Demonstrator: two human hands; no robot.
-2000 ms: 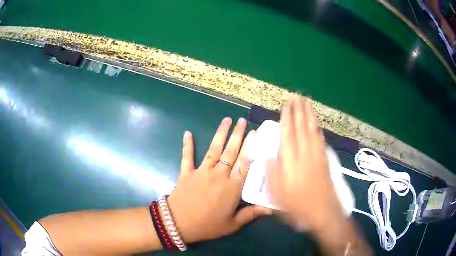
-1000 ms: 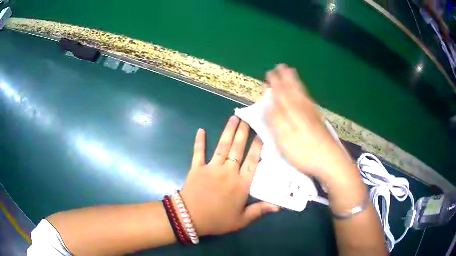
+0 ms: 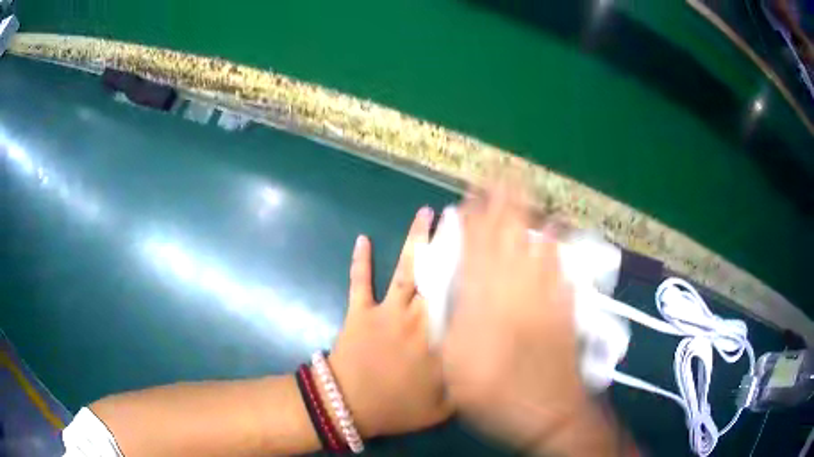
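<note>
A white power strip body (image 3: 600, 341) lies on the dark green worktop, mostly hidden under my right hand and a white cloth. My right hand (image 3: 513, 321) is blurred, palm down, and presses the white wiping cloth (image 3: 439, 268) over the block. My left hand (image 3: 384, 344) lies flat at the block's left side, fingers spread, its right part covered by cloth and right hand. Two white cords run right from the block to a looped white cord bundle (image 3: 701, 335).
A clear bottle (image 3: 778, 380) with a pale label lies at the far right. A worn yellowish rail (image 3: 357, 116) crosses beyond the hands, with the green belt (image 3: 375, 45) behind it. Dark pieces (image 3: 140, 89) sit along the rail.
My right hand has moved down and left with the cloth, covering the block's face that showed a second ago. My left hand stays at the block's left side.
</note>
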